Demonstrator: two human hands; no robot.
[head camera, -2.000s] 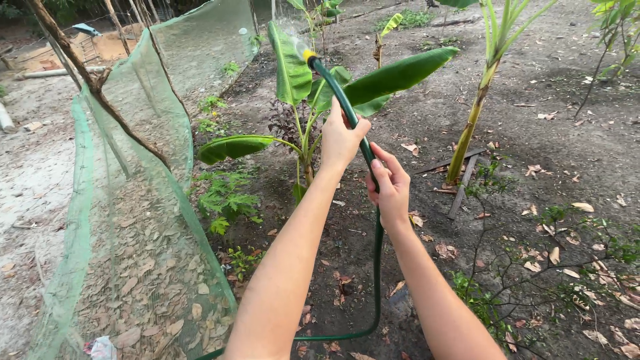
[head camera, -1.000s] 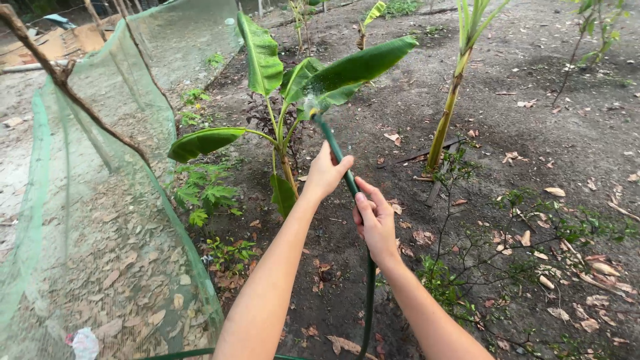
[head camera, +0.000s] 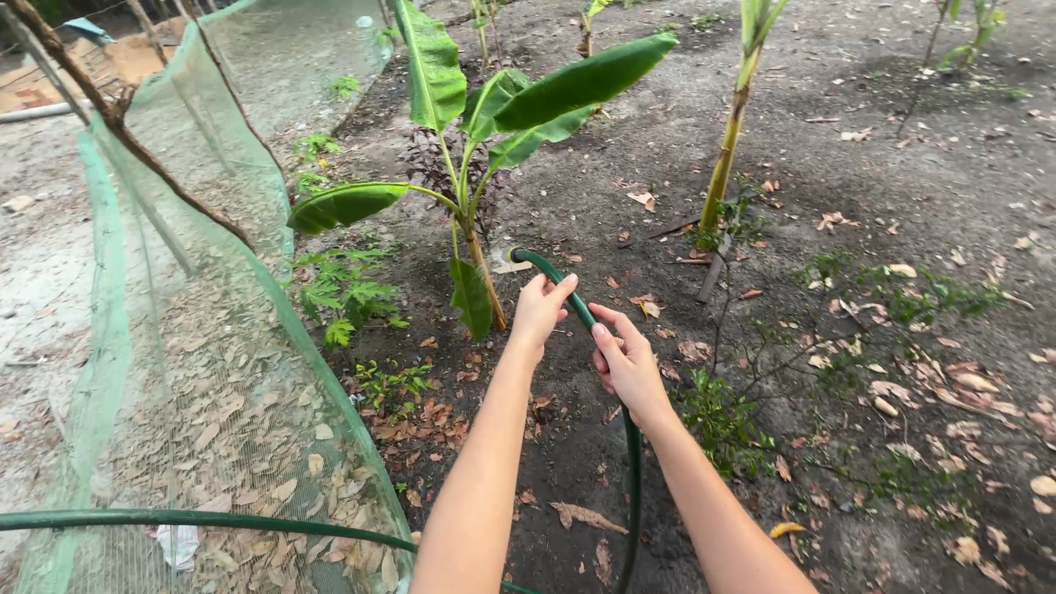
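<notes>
Both my hands grip a green garden hose (head camera: 634, 470). My left hand (head camera: 540, 309) pinches it near its front end, and my right hand (head camera: 627, 355) holds it a little farther back. The hose end, with a yellowish rim, bends toward the base of a young banana plant (head camera: 474, 239) and points away from me. From my right hand the hose hangs down to the ground; another stretch crosses the lower left over the netting. Whether water comes out of the end is hard to tell.
Green mesh netting (head camera: 272, 355) on wooden poles (head camera: 124, 132) runs along the left. A second banana stem (head camera: 726, 148) stands at the upper right. Thin leafy branches (head camera: 726, 421) spread at the right, among dry leaves. Leafy seedlings (head camera: 346, 289) grow beside the netting.
The hose end has swung down from the banana leaves, where it pointed up, to beside the plant's stem. My hands still hold the hose, which now arches over at its tip.
</notes>
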